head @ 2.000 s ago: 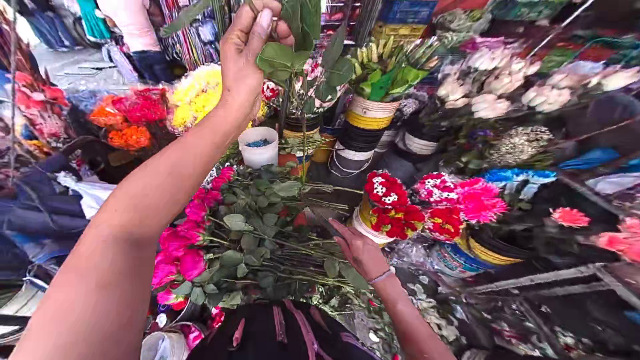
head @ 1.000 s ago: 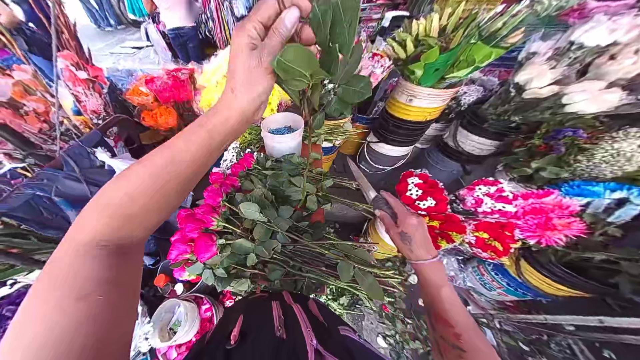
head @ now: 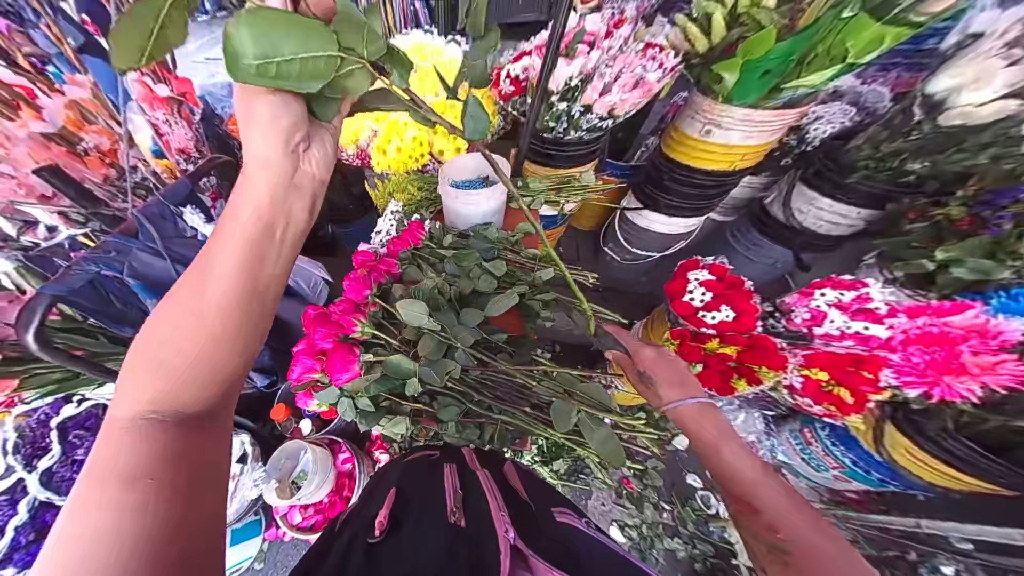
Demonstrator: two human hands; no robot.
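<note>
My left hand (head: 292, 120) is raised at the upper left, closed around a leafy green stem (head: 524, 204) whose top runs out of view. That stem slants down to the right, its lower end meeting my right hand (head: 652, 364). A dark handle (head: 604, 340), probably the knife's, sits in my right fingers; its blade cannot be made out. Below and between my hands lies a pile of long-stemmed pink roses (head: 340, 352), heads to the left and cut ends to the right, with green leaves (head: 432, 344) over the middle.
A white tub (head: 472, 192) with small blue things stands behind the roses. Banded buckets (head: 712, 140) hold flowers at the back right. Red bouquets (head: 712, 296) are close to my right hand. A black bag with pink zippers (head: 472, 512) is against my body. A small white bucket (head: 300, 472) stands lower left.
One second ago the knife blade showed beside my right hand, apart from the raised stem; now that hand is at the stem's lower end. The view has shifted closer over the roses.
</note>
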